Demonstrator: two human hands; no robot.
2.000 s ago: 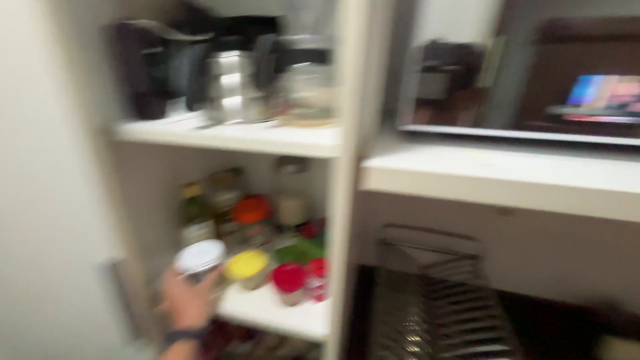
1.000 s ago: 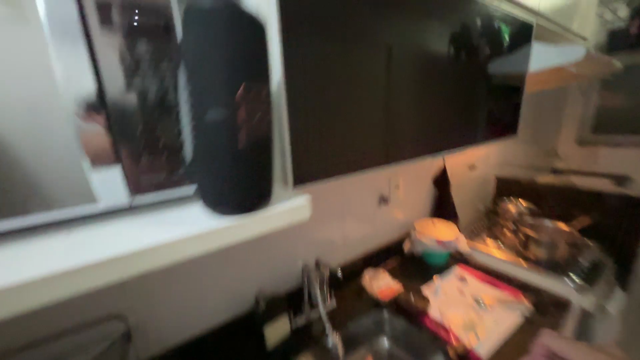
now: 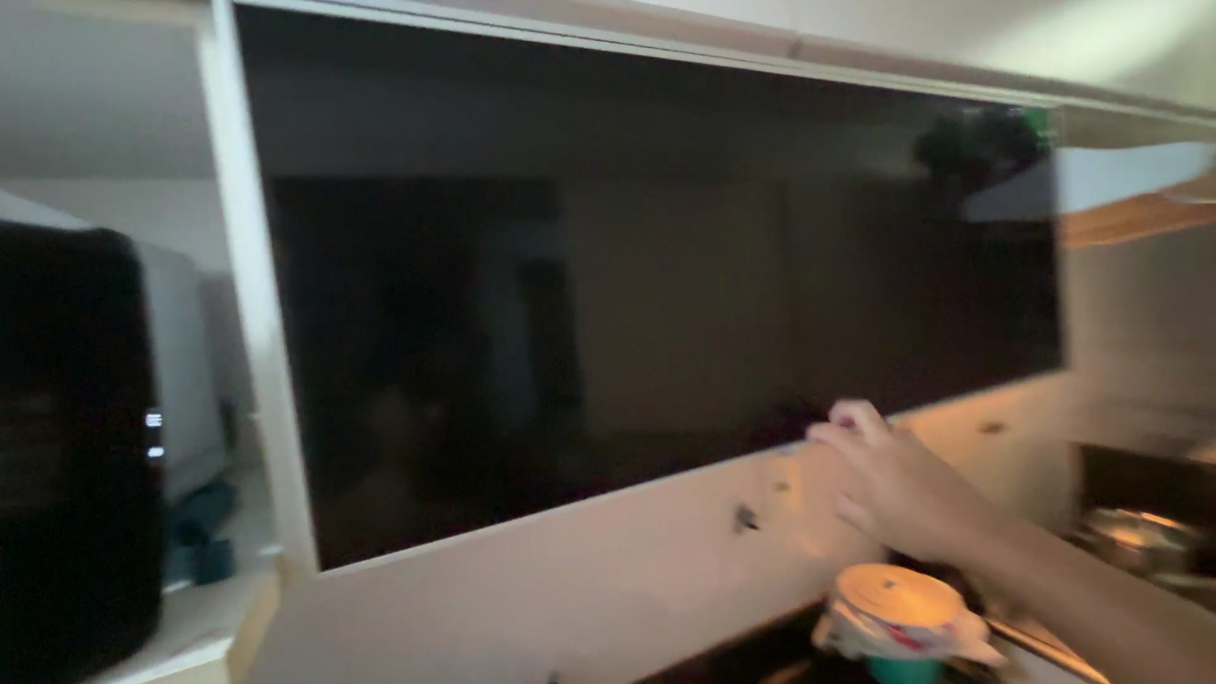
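A wide wall cabinet door with a dark glossy front [image 3: 646, 285] and a pale frame fills the middle of the view. My right hand [image 3: 879, 475] reaches in from the lower right, its fingers curled at the door's bottom edge; whether they grip it is not clear. Beneath the hand stands a round container with a lid [image 3: 901, 597], a thin plastic wrap around it and a green part below. My left hand is out of view.
A black appliance [image 3: 71, 446] stands at the left on a white shelf [image 3: 204, 627]. Metal cookware [image 3: 1140, 537] is at the lower right, below a range hood [image 3: 1130, 190]. A socket or hook [image 3: 746, 518] is on the wall.
The view has swung right from the open shelves to the dark cabinet. The hand that was at a white-lidded jar is out of sight. My right hand is now at the cabinet's bottom edge.
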